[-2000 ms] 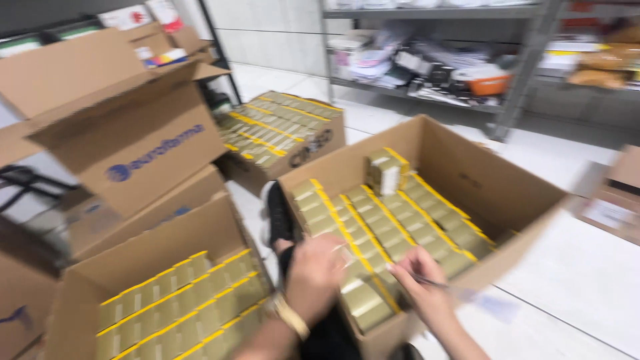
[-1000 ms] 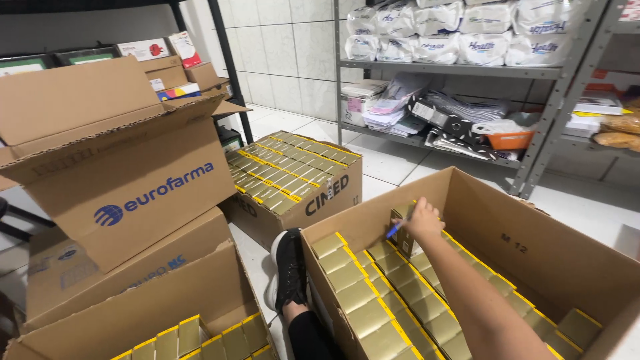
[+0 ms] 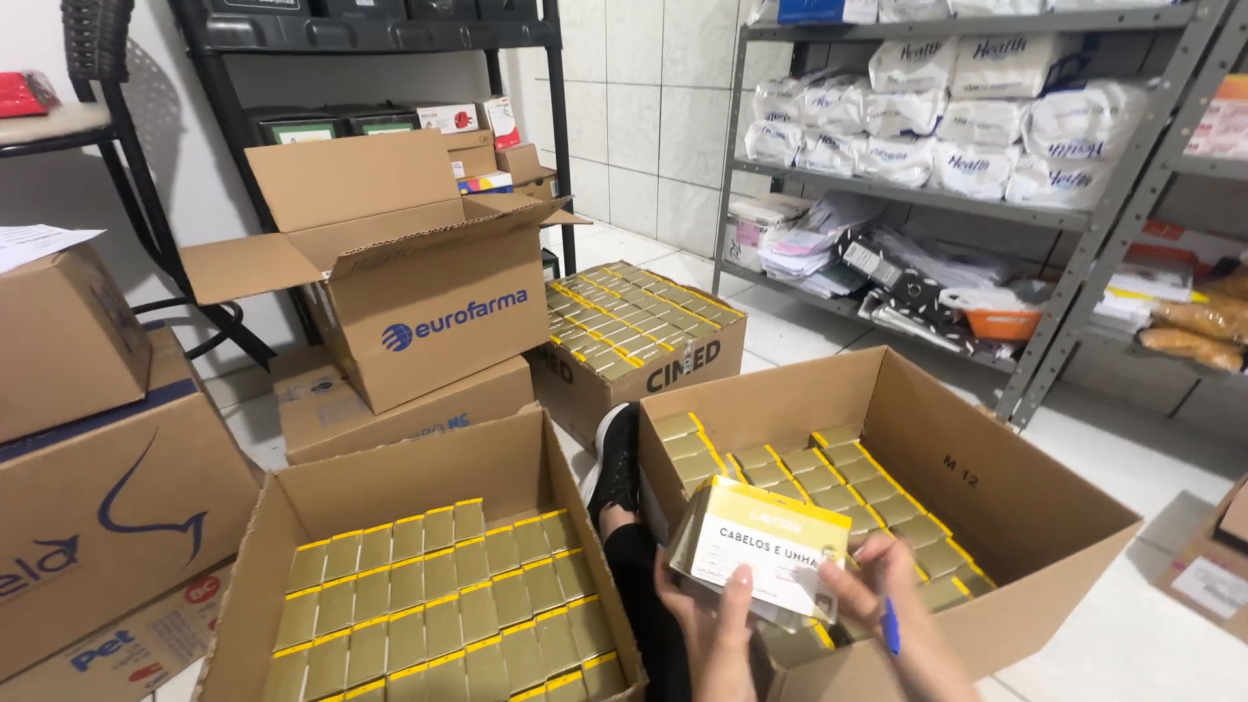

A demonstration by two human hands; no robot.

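Note:
My left hand (image 3: pixel 717 624) holds a small stack of supplement cartons (image 3: pixel 770 546), white and yellow front facing up, above the near edge of the right cardboard box (image 3: pixel 985 478). My right hand (image 3: pixel 887 595) touches the cartons' right side, with a blue pen (image 3: pixel 889 626) held in its fingers. Rows of gold cartons with yellow edges (image 3: pixel 887 487) fill much of the right box's floor. The left cardboard box (image 3: pixel 409 478) holds more rows of the same gold cartons (image 3: pixel 439 604).
Behind stand a full box of gold cartons (image 3: pixel 643 312) and an open Eurofarma box (image 3: pixel 448 341) on another box. My shoe (image 3: pixel 614 448) is between the two near boxes. Metal shelves (image 3: pixel 916 185) with packages stand at the back right, stacked boxes (image 3: pixel 107 487) at the left.
My right hand was reaching into the right box a second ago; now it is at the near edge beside my left hand. My left hand has come into view with cartons. The view has widened leftward.

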